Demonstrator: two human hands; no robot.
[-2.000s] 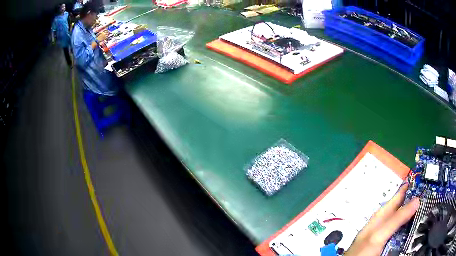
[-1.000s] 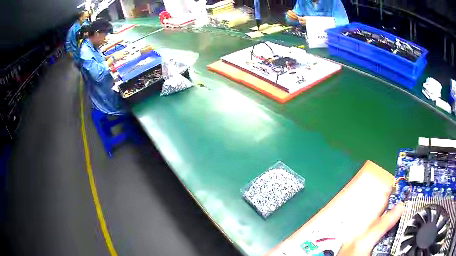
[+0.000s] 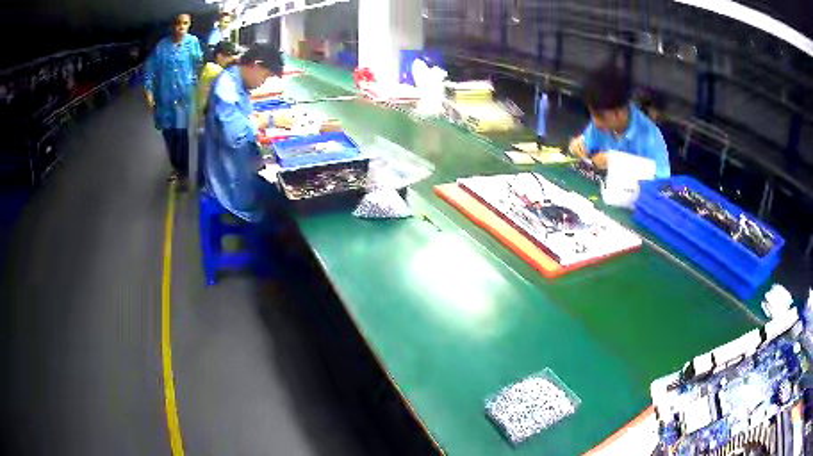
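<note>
A blue mainboard (image 3: 726, 392) with pale ports along its upper edge stands tilted at the lower right, blurred and cut off by the picture's edge. Part of its silvery finned heatsink shows at the bottom. Neither my left hand nor my right hand can be seen. A corner of the orange foam pad (image 3: 624, 435) shows beside the board, with the white panel mostly out of the picture. A clear bag of small silvery pieces (image 3: 531, 407) lies on the green bench left of the board.
Another white panel (image 3: 535, 214) with wires lies on orange foam (image 3: 499, 233) further up the green bench (image 3: 446, 294). A blue bin (image 3: 704, 245) stands right of it. A black bin and a bag of pieces (image 3: 383, 203) are at the far left edge. Several people are beyond.
The view has tilted up and turned, so the bench things sit lower and further right. The mainboard now shows its port edge, its fan is out of view, and my left hand has left the picture.
</note>
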